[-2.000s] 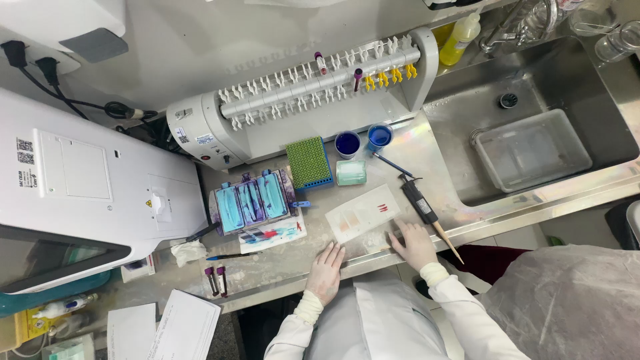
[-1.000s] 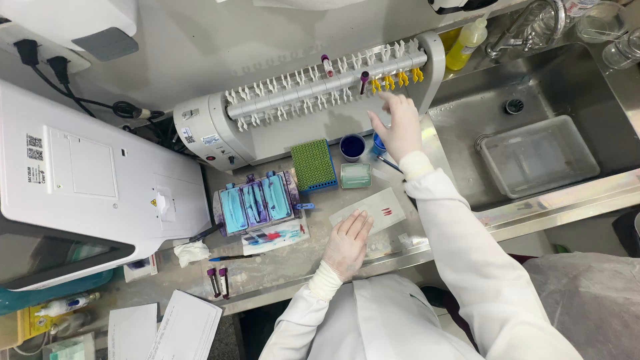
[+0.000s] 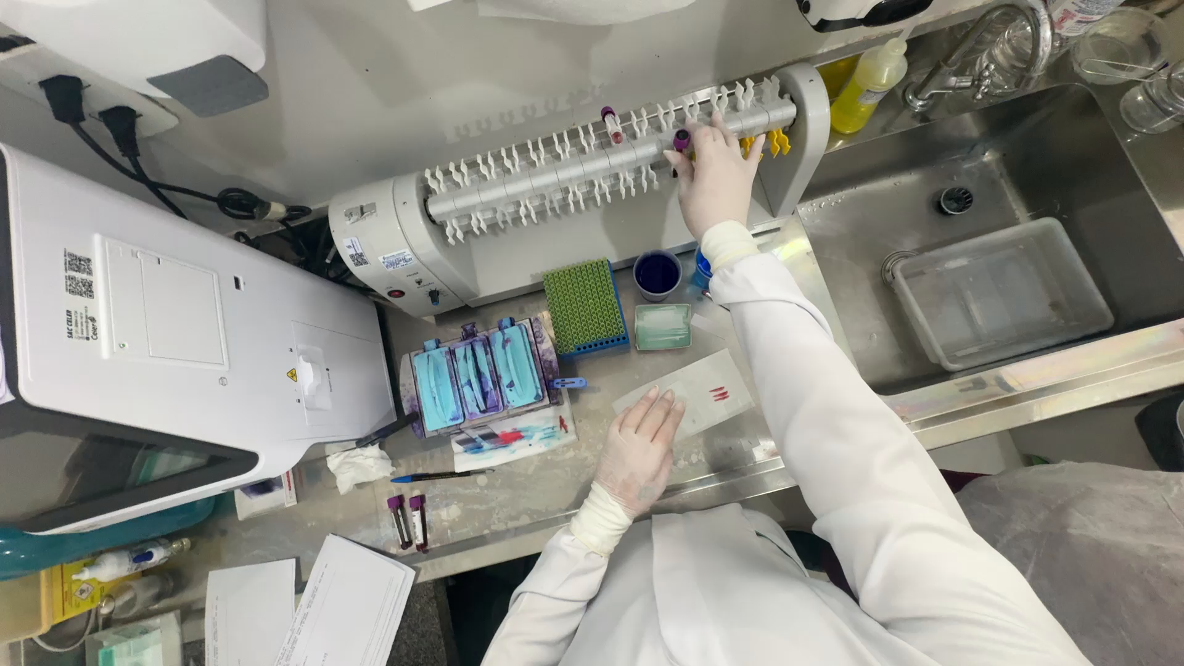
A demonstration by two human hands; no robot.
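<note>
My gloved right hand [image 3: 717,180] reaches up to a blood tube mixer [image 3: 546,176], its fingers at a purple-capped tube [image 3: 682,140] clipped in the rotor; whether they grip it is unclear. Another purple-capped tube [image 3: 611,124] sits in white clips to its left. On the bench my gloved left hand [image 3: 638,444] lies with fingertips on the lower left part of a pale sheet [image 3: 703,388], which bears small red streaks. Just above are a small pale-green container [image 3: 663,327], a cup of dark blue liquid [image 3: 658,275] and a green rack [image 3: 585,306] on a blue base.
Blue-stained staining trays [image 3: 478,375] stand left, above a pen [image 3: 435,477] and two purple-capped tubes [image 3: 408,522]. A white analyzer [image 3: 185,324] fills the far left, with papers [image 3: 347,601] below. A steel sink [image 3: 1017,166] holding a plastic tub [image 3: 1008,294] is at right, near a yellow bottle [image 3: 868,88].
My right hand has risen from the bench beside the sheet to the mixer, shifting left along the clips in the last second. My left hand has moved onto the sheet. The pipette seen earlier is hidden.
</note>
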